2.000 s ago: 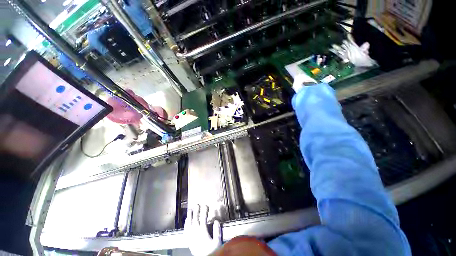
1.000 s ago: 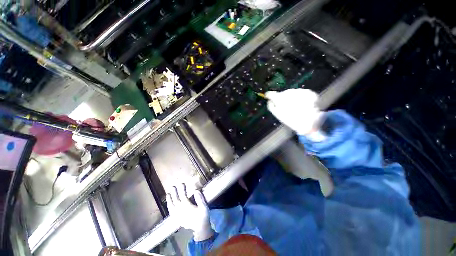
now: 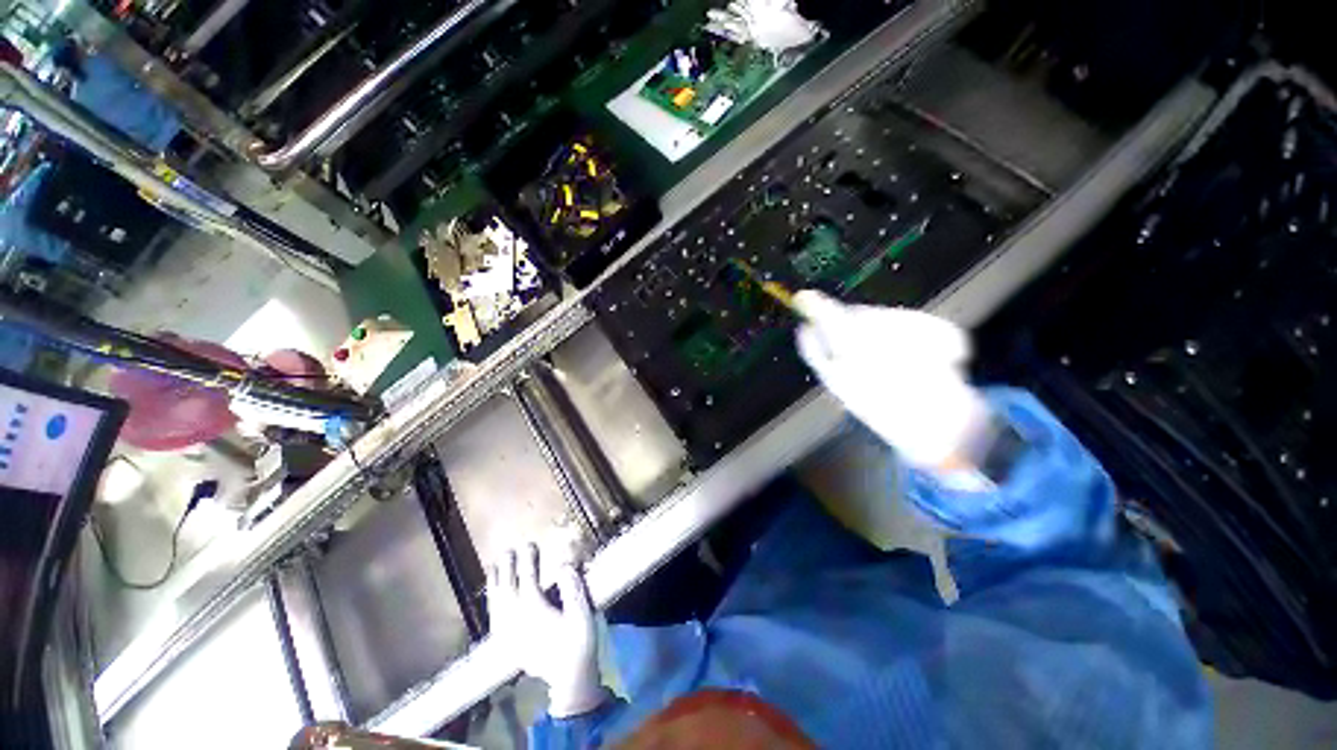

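Note:
My right hand [image 3: 892,374], in a white glove, holds a thin yellow-orange stick tool [image 3: 773,293]. Its tip points at the studded black pallet cover [image 3: 689,267] on the conveyor. Green circuit board [image 3: 824,252] shows through the cover's cutouts. Whether the tip touches is too small to tell. My left hand [image 3: 546,623], also gloved, lies on the near conveyor rail with fingers spread, holding nothing visible.
Beyond the far rail [image 3: 425,416] stand a bracket bin [image 3: 551,293] and a component bin [image 3: 632,223], with a sample board [image 3: 714,97] and a white glove behind. A control box [image 3: 367,355] is at left. Stacked studded black plates [image 3: 1202,337] are at right.
My right hand has moved from the far side beyond the rail back over the pallet cover, with the stick tool in it. My left hand stays at the near rail. The view has turned.

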